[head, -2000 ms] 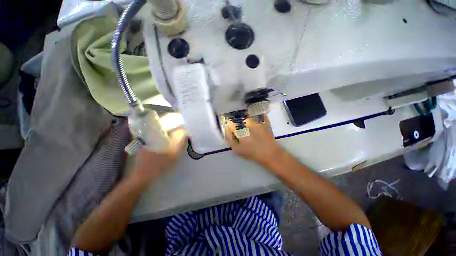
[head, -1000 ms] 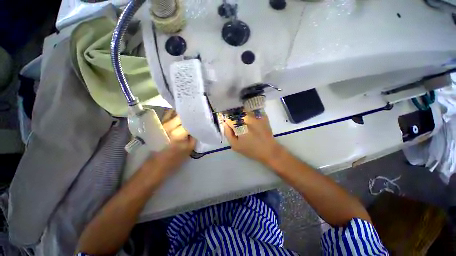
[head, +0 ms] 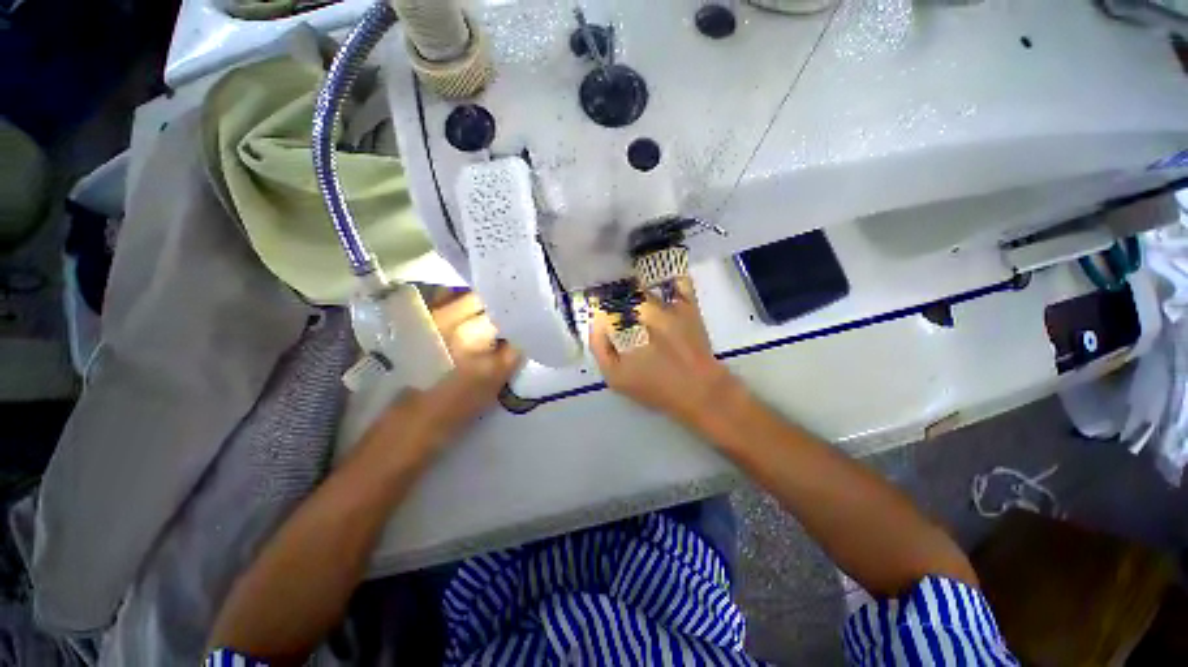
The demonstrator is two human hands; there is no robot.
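Note:
The white industrial sewing machine head fills the top. Its presser foot and needle area is a small dark metal cluster. My right hand is at the right of this cluster, fingertips behind it. My left hand is left of the white front cover, partly hidden by the lamp head and lit brightly. Whether either hand holds anything cannot be seen. Grey-brown cloth hangs over the table's left side, with yellow-green cloth on it.
A black phone-like rectangle lies on the machine bed. Dark green loops and a black box are at the right end. The ribbed lamp arm rises at left. White cloth hangs at far right; a brown wooden surface is below.
My left hand has moved in from beside the lamp to near the white front cover. My right hand stays near the needle, its fingers shifting slightly. The camera view has shifted a little.

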